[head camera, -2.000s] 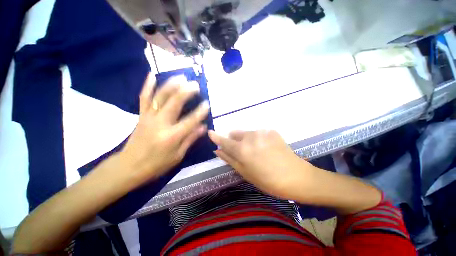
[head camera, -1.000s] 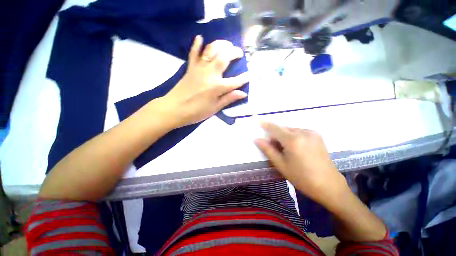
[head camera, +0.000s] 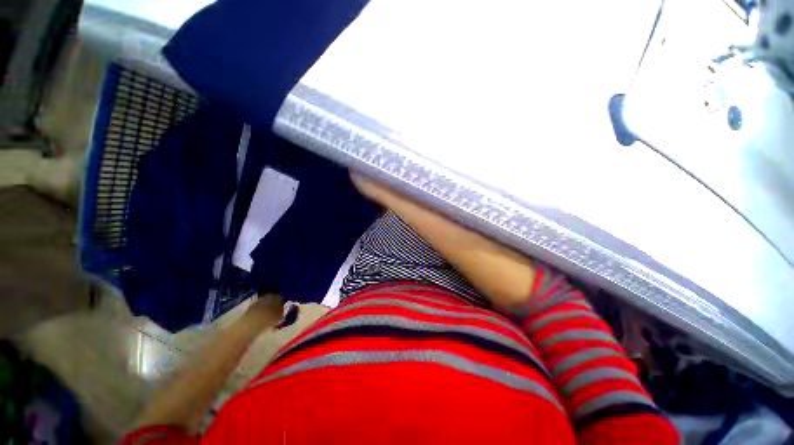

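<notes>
Navy cloth [head camera: 318, 230] hangs below the table edge, beside my lap. My right hand [head camera: 370, 187] reaches under the table's front edge to this cloth; its fingers are hidden. My left hand [head camera: 265, 311] is low at the cloth's lower edge, blurred and partly hidden, with a small dark bit beside it. I cannot tell whether either hand grips the cloth. A navy panel [head camera: 261, 48] lies on the table and hangs over its front edge.
The ruler tape [head camera: 453, 191] runs along the table's front edge. A small curved dark scrap [head camera: 621, 120] lies on the white table [head camera: 487, 96]. A blue-rimmed basket [head camera: 109, 174] with dark cloth stands at the left. Part of the machine [head camera: 777, 35] shows at the upper right.
The view has swung left and down. Both hands have left the tabletop and are now low, by the cloth below the table edge. The needle area has gone out of view.
</notes>
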